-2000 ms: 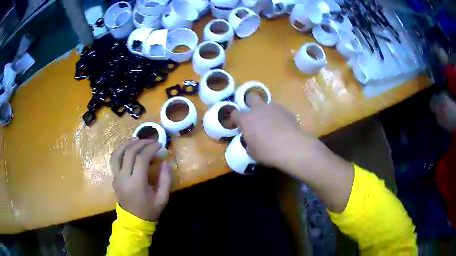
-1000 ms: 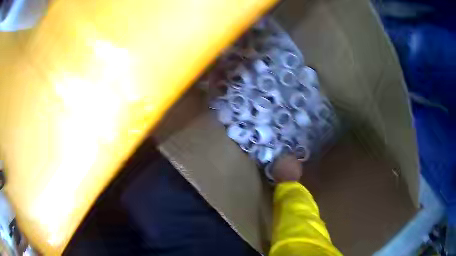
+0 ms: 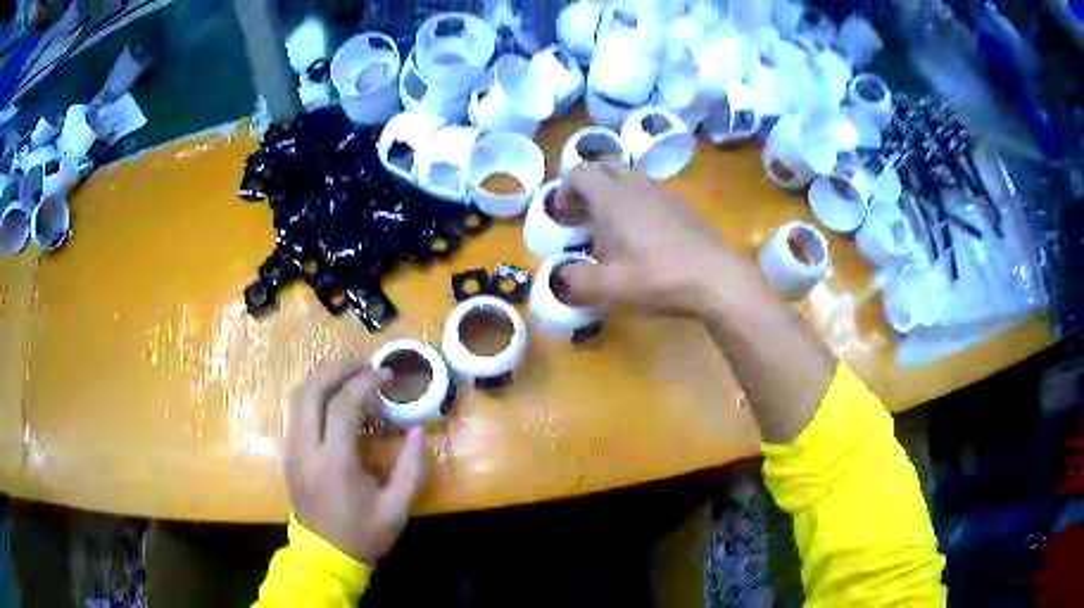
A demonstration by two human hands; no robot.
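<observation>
Several white housings with black pieces at their lower sides stand opening up near the middle. My left hand [image 3: 357, 463] is at the nearest-left housing [image 3: 410, 410], with a fingertip over its rim and the thumb beside its lower left. Another housing [image 3: 485, 362] stands free beside it. My right hand [image 3: 660, 249] has its fingers in the openings of two housings, one [image 3: 544, 226] behind the other [image 3: 553, 318], and grips them. Two black square frames [image 3: 490, 283] lie near them, right of a black pile [image 3: 345, 202].
A heap of white housings [image 3: 630, 71] lies along the back of the orange-yellow table [image 3: 143, 392]. A single housing [image 3: 794, 259] stands at the right. Dark strands [image 3: 939, 178] lie on clear plastic [image 3: 963, 309] at the right end. More white parts [image 3: 60, 178] are far left.
The view has returned from the carton, where a yellow-sleeved hand was reaching among white parts, to the table. Compared with two seconds ago, fewer housings stand at the front, and my right hand is farther back.
</observation>
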